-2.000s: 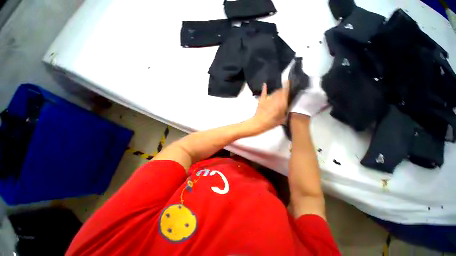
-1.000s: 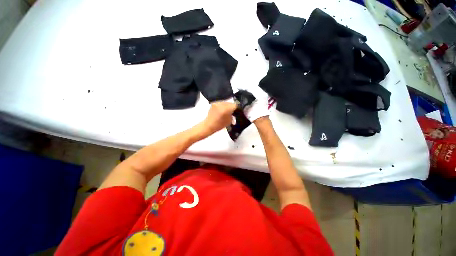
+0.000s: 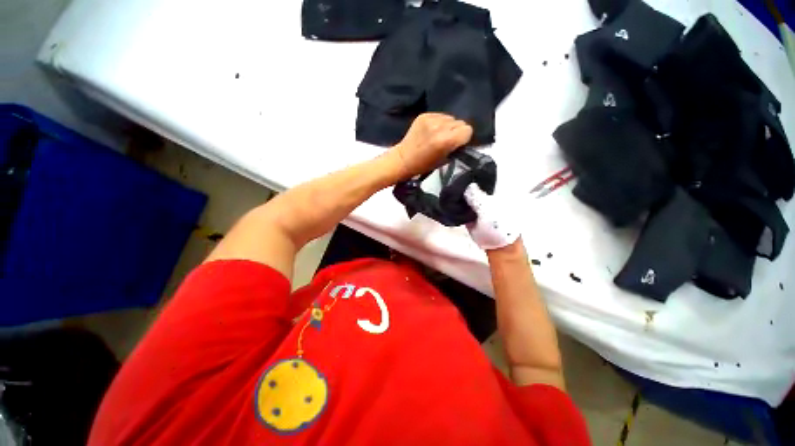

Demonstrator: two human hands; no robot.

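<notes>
A black fabric sleeve (image 3: 423,202) is bunched and held open in a ring between my hands, above the table's front edge. My bare left hand (image 3: 436,139) is closed on its upper rim. My gloved right hand (image 3: 492,219) grips its right side, with the fingers partly hidden by the fabric. Black sleeves (image 3: 401,74) lie flat and overlapping just beyond my left hand. A large messy heap of black sleeves (image 3: 619,161) with small white logos lies to the right. Red-handled snips (image 3: 555,181) lie at the heap's left edge.
The white table cover (image 3: 218,104) has small black specks on it and hangs over the front edge. A blue bin (image 3: 96,218) stands on the floor at the left. Another blue bin (image 3: 697,405) shows under the table's edge at lower right.
The snips, earlier at my right hand, now lie on the cover by the heap. My hands have spread the sleeve open into a ring. The view has shifted, moving both piles within the picture.
</notes>
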